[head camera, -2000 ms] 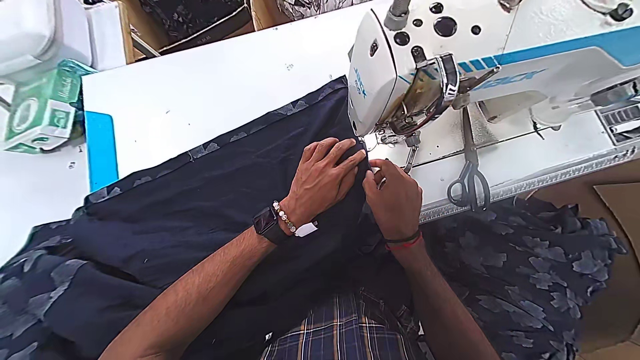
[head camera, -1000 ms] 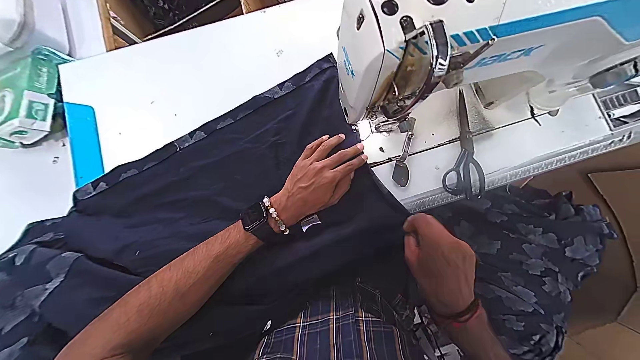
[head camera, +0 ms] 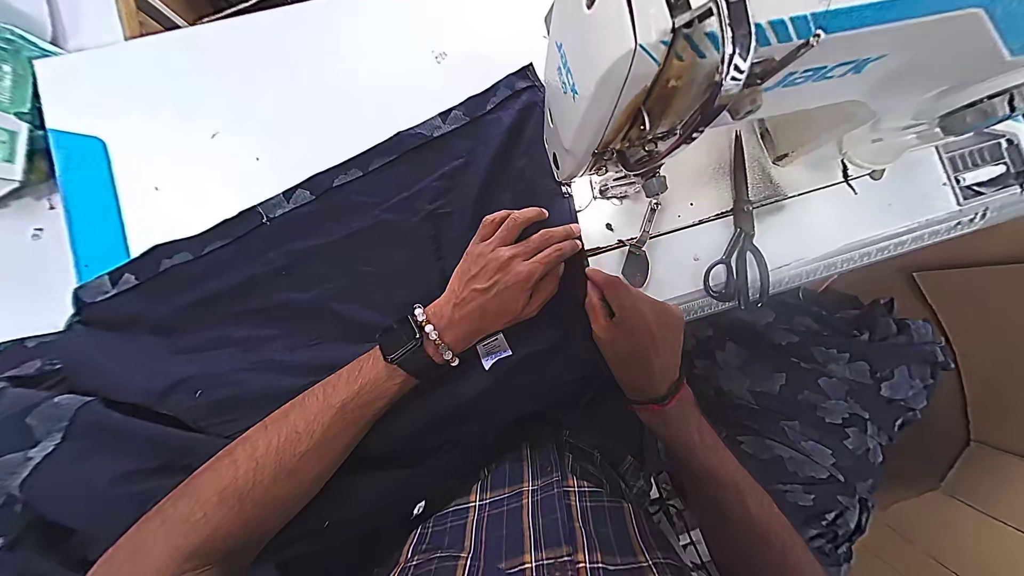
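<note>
Dark navy fabric (head camera: 320,320) with a leaf-patterned border spreads over the white table, its right edge beside the presser foot of a Jack sewing machine (head camera: 592,88). My left hand (head camera: 512,268) lies flat on the fabric, fingers spread, fingertips at that edge. Just below and right of it, my right hand (head camera: 636,332) pinches the same edge between thumb and finger. A small white label (head camera: 494,350) bearing writing lies on the fabric beside my left wrist. The needle area is partly hidden by the machine head.
Black-handled scissors (head camera: 740,240) lie on the machine bed, right of a metal lever with a dark pad (head camera: 637,266). Leaf-patterned fabric (head camera: 816,408) hangs at the front right, near a cardboard box (head camera: 976,344). A green and white package (head camera: 16,112) sits at the far left.
My right hand was lower right, away from the machine, one second ago; it has moved back up beside my left hand. Two seconds ago both hands were closer to the presser foot.
</note>
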